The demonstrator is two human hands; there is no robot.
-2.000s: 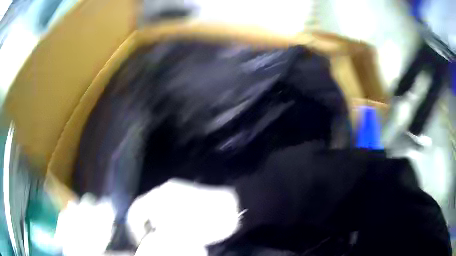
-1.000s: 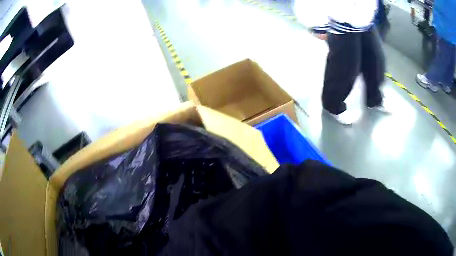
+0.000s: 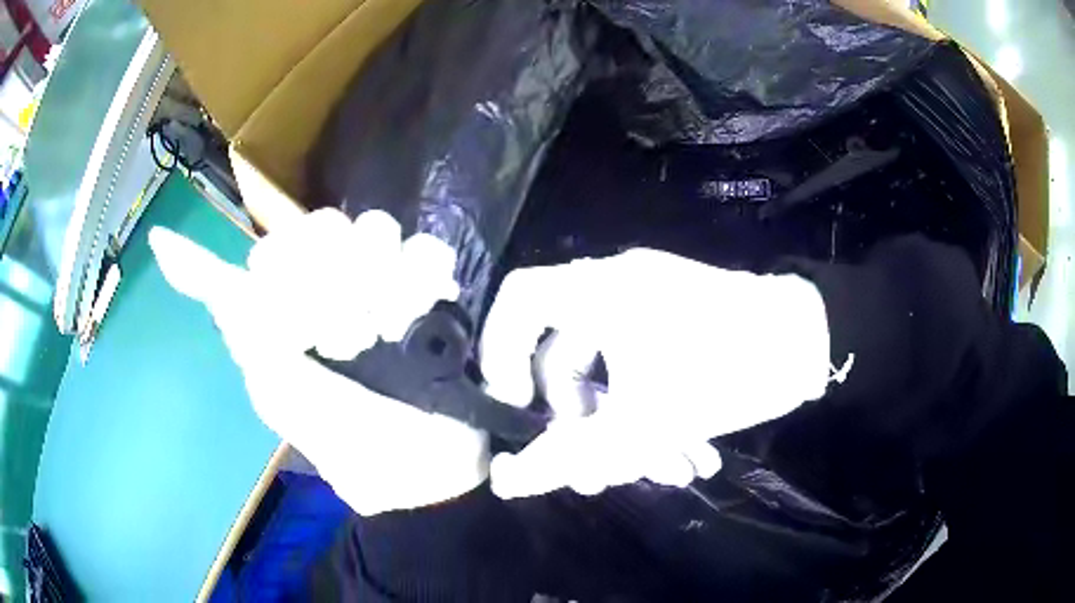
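Note:
A dark grey moulded plastic part with a round boss and central hole shows between my two white-gloved hands, over the black bin liner. My left hand is closed around the part's left portion. My right hand has its fingers on the right end of the part. The gloves are overexposed, and the fingers hide both ends of the part. The liner lies inside a tan carton.
A green-topped workbench curves along the left, with a pale bar-shaped fixture and black cable on it. A blue bin shows below the bench edge. Bright floor shows at the upper right.
The view has swung from the floor, a person and the empty carton back to the lined carton and bench. Both gloved hands, out of view one second ago, now show with the part.

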